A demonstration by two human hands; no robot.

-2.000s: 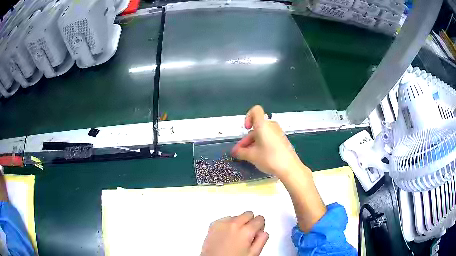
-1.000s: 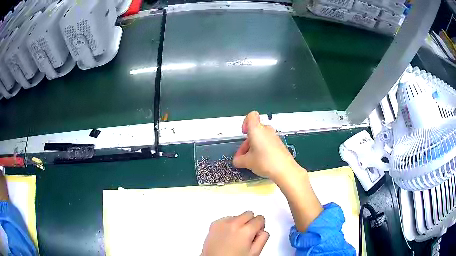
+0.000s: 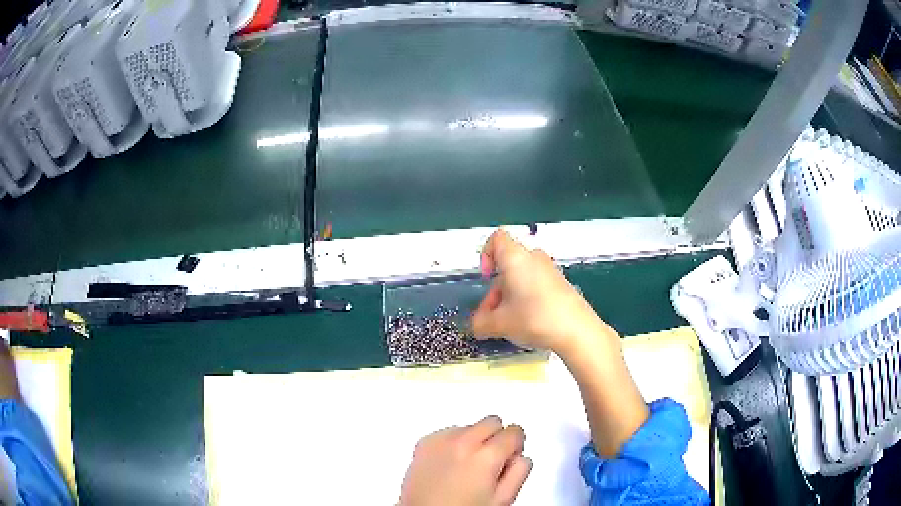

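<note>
A shallow clear box (image 3: 397, 294) lies at the far edge of the white work mat (image 3: 296, 425), with small dark and silvery screws (image 3: 430, 336) heaped in its left part. My right hand (image 3: 529, 301) is over the right part of the box, fingertips low beside the heap and bent; whether a screw is between them is too small to tell. My left hand (image 3: 466, 463) rests on the mat with its fingers curled, cut off by the bottom edge; what is inside the curled fingers is hidden.
An assembled white fan (image 3: 840, 306) stands at the right, with a black screwdriver (image 3: 751, 455) below it. White housings (image 3: 168, 69) stand at upper left. A long black tool (image 3: 217, 308) lies along the pale rail (image 3: 425, 255). Another person's blue sleeve (image 3: 30, 455) shows at left.
My right hand has shifted slightly right and its fingertips have moved a little away from the screw heap. My left hand stays in place.
</note>
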